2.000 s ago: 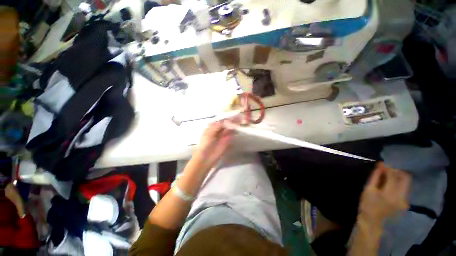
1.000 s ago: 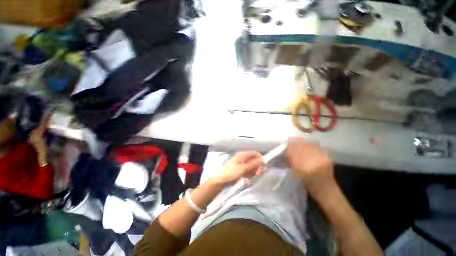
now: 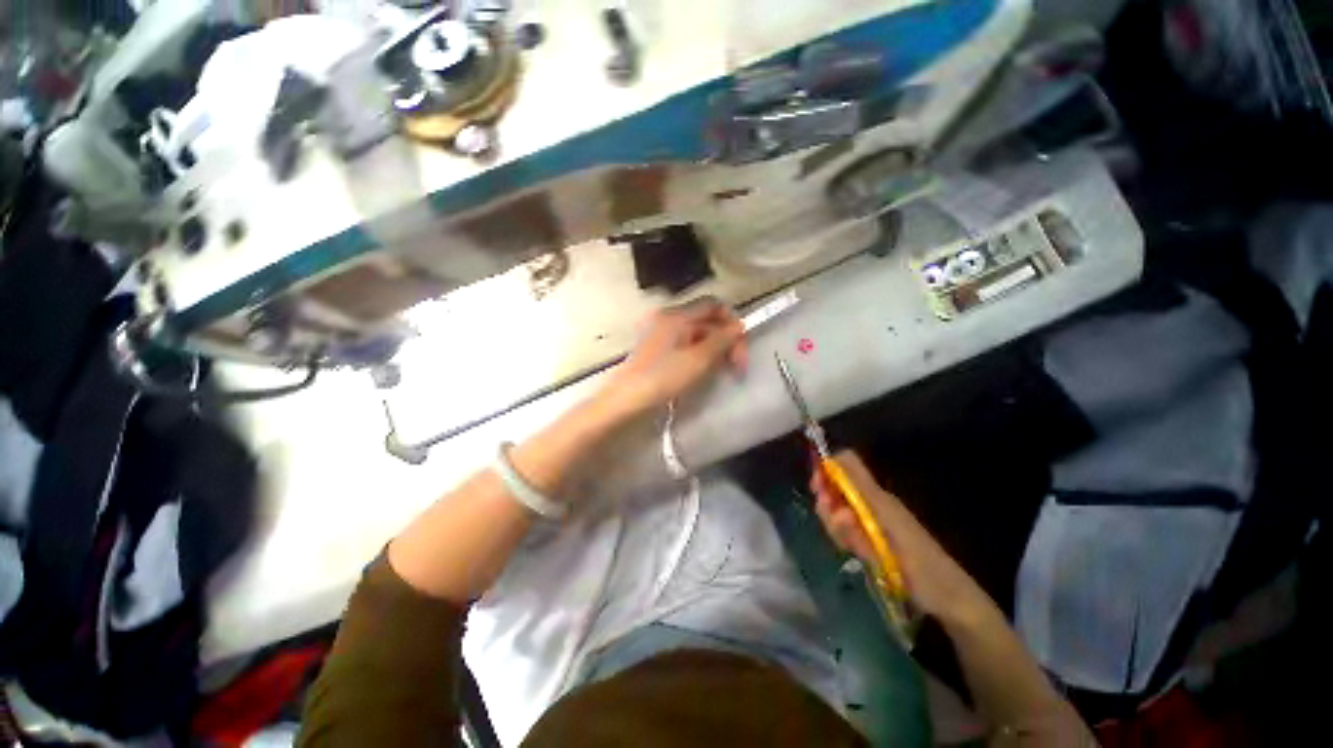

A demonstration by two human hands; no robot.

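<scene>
My left hand (image 3: 687, 351) is over the front edge of the white machine bed and holds a narrow white label tape (image 3: 772, 308). One end sticks out to the right of the fingers, and the rest hangs below the hand onto the pale cloth on my lap (image 3: 674, 544). My right hand (image 3: 855, 512) holds scissors with orange-yellow handles (image 3: 866, 514). Their blades point up and away toward the bed, to the right of my left hand, apart from the tape.
The white sewing machine head (image 3: 585, 139) with a blue-green stripe spans the top. A bobbin tray (image 3: 1001, 272) is set in the bed's right end. Black and grey pieces lie at far left (image 3: 139, 541) and at right (image 3: 1148, 482). A small black pad (image 3: 671, 257) is behind my left hand.
The scissors have gone from the machine bed into my right hand. My left hand has moved up over the bed with the tape. The view has shifted right.
</scene>
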